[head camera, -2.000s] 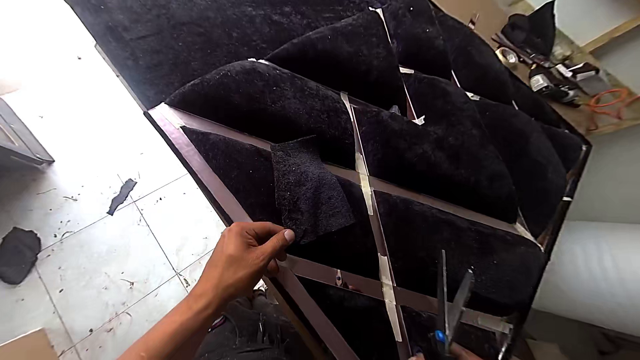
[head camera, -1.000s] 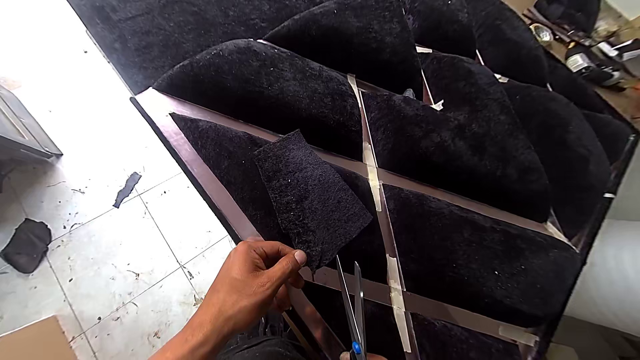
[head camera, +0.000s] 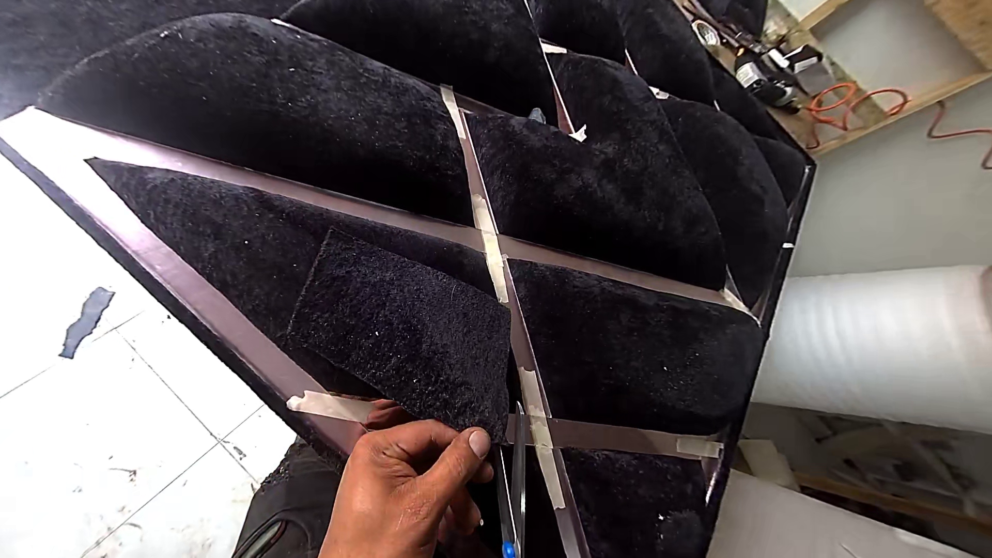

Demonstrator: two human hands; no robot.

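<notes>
My left hand (head camera: 418,488) pinches the lower corner of a dark fabric piece (head camera: 403,325) between thumb and fingers. The piece lies over a panel of padded black plush sections (head camera: 604,186), divided by shiny pinkish strips (head camera: 620,271) with masking tape (head camera: 490,248) on them. Just right of my left fingertips, scissors (head camera: 518,480) with a blue part near the pivot point upward, their blades close together beside the fabric's edge. My right hand is not visible; the scissors' handles lie below the frame edge.
Fabric scraps (head camera: 87,322) lie on the tiled floor at the left. A white roll (head camera: 876,345) is right of the panel. Bottles (head camera: 763,77), a tape roll (head camera: 705,32) and an orange hose (head camera: 852,105) sit at the upper right. A pale board (head camera: 806,519) is at the lower right.
Two seconds ago the fabric piece hung from my left hand with the open scissors farther right. The scissors have come left to the fabric's edge, and their blades have drawn together. The view has moved closer.
</notes>
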